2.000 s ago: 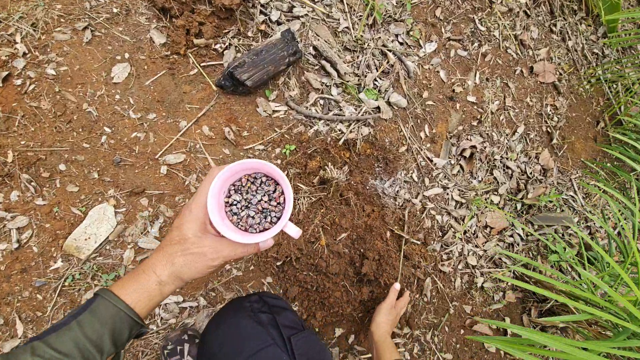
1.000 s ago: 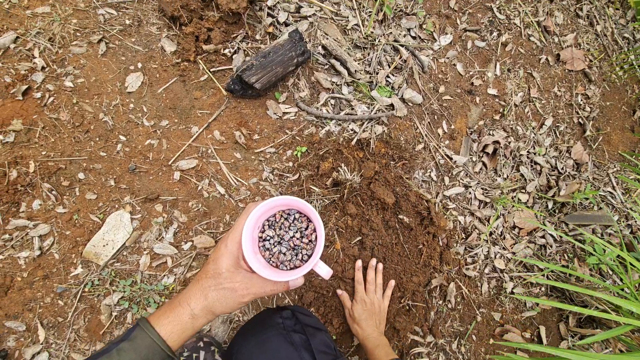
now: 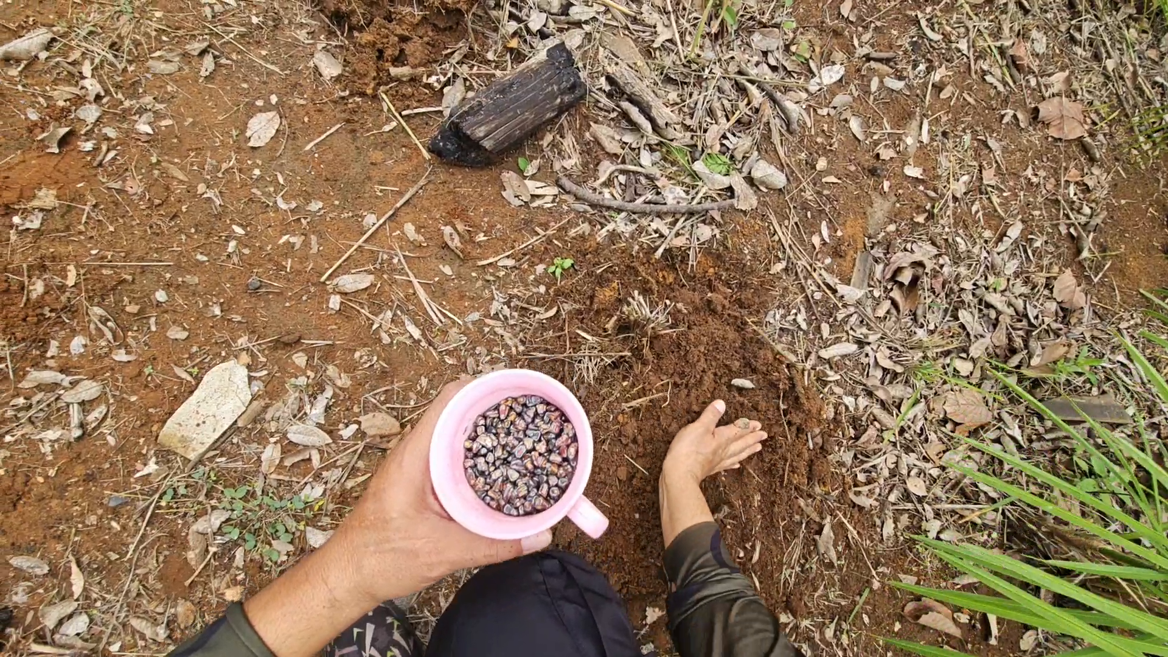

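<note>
My left hand (image 3: 411, 511) is wrapped around a pink plastic cup (image 3: 444, 461), whose handle points to the lower right. Dark, multicoloured seeds, like corn kernels (image 3: 520, 454), fill much of the cup. To the right, my right hand (image 3: 707, 447) is over a patch of loose reddish-brown soil (image 3: 730, 356), turned on its side with the thumb up and the fingers pointing right. Nothing is plainly held in it; a small bit shows at the fingertips.
A charred piece of wood (image 3: 511, 105) lies at the top, with a curved stick (image 3: 643, 206) below it. A flat pale stone (image 3: 208, 411) rests at the left. Long green grass blades (image 3: 1049, 566) reach in from the lower right. Dry leaves litter the ground.
My right hand has moved up over the loose soil and turned from palm down, fingers spread, onto its side. My left hand still holds the cup.
</note>
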